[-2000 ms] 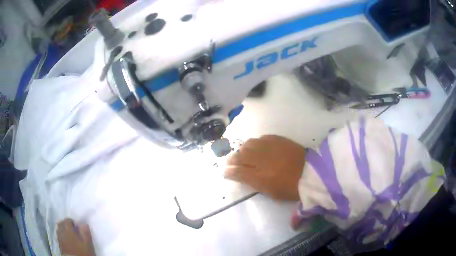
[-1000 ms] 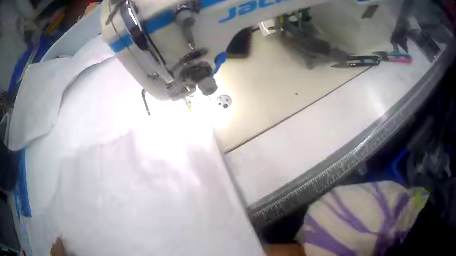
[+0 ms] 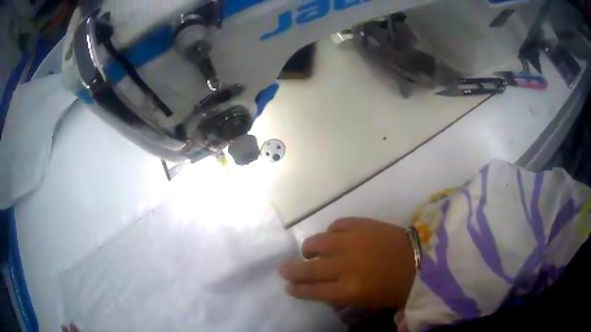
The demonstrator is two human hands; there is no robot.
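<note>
A white fabric piece (image 3: 188, 272) lies over the front left of the machine bed, its upper part blown out by the lamp at the needle area. My right hand (image 3: 353, 262) lies on the fabric's right edge, fingers pointing left, pressing the cloth; whether it pinches it is not clear. Only fingertips of my left hand (image 3: 70, 327) show at the bottom left edge, cut off by the frame. The white and blue sewing machine (image 3: 253, 29) stands above, its dark presser area over the fabric's top edge. The needle itself is lost in glare.
A round bed plate (image 3: 273, 150) with dark holes sits right of the foot. Thread snips (image 3: 476, 86) lie at the far right of the bed. Another white cloth (image 3: 29, 139) lies at the left. A dark seam line crosses the machine bed (image 3: 350, 136).
My right hand has come up from below the table edge onto the fabric's right edge. The view has shifted, so the machine head sits lower and further left. Less of my left hand shows.
</note>
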